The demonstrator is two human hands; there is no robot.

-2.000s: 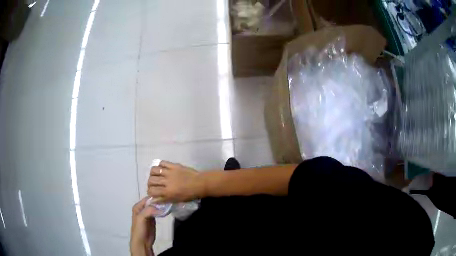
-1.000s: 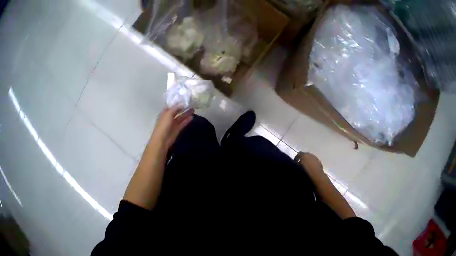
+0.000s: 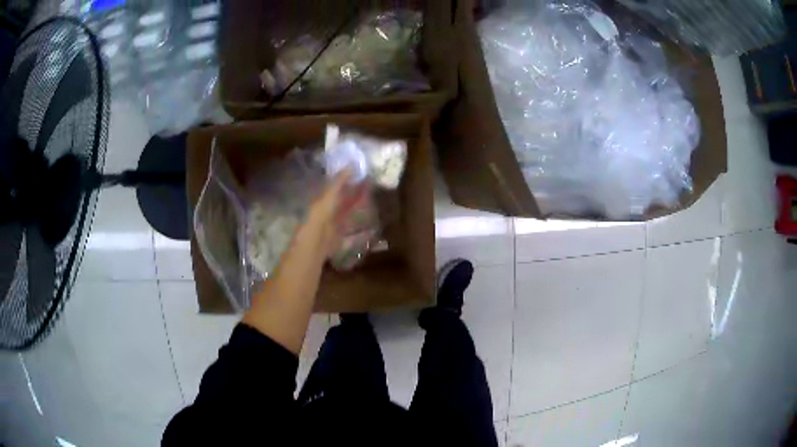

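Note:
My left hand (image 3: 345, 196), somewhat blurred, is over the near cardboard carton (image 3: 424, 214) and holds a small clear plastic bag (image 3: 349, 159) with whitish contents. A narrow white piece stands up at the bag's left side. Inside the carton, below the hand, lie clear bags with cream-white items (image 3: 271, 231). A clear liner edge hangs over the carton's left side. What the items are is too blurred to tell. My right hand is not in view.
A second carton (image 3: 336, 106) with bagged pale items adjoins behind. A large carton (image 3: 717, 131) full of crinkled clear plastic (image 3: 594, 113) stands right. A black standing fan (image 3: 52, 183) is at left. A red object (image 3: 786, 205) is at the right edge. My shoe (image 3: 454, 284) is near the carton.
The view has turned to the cartons and the fan has come into view. My left hand has moved from over the floor to over the near carton with the bag. My right hand has left the picture.

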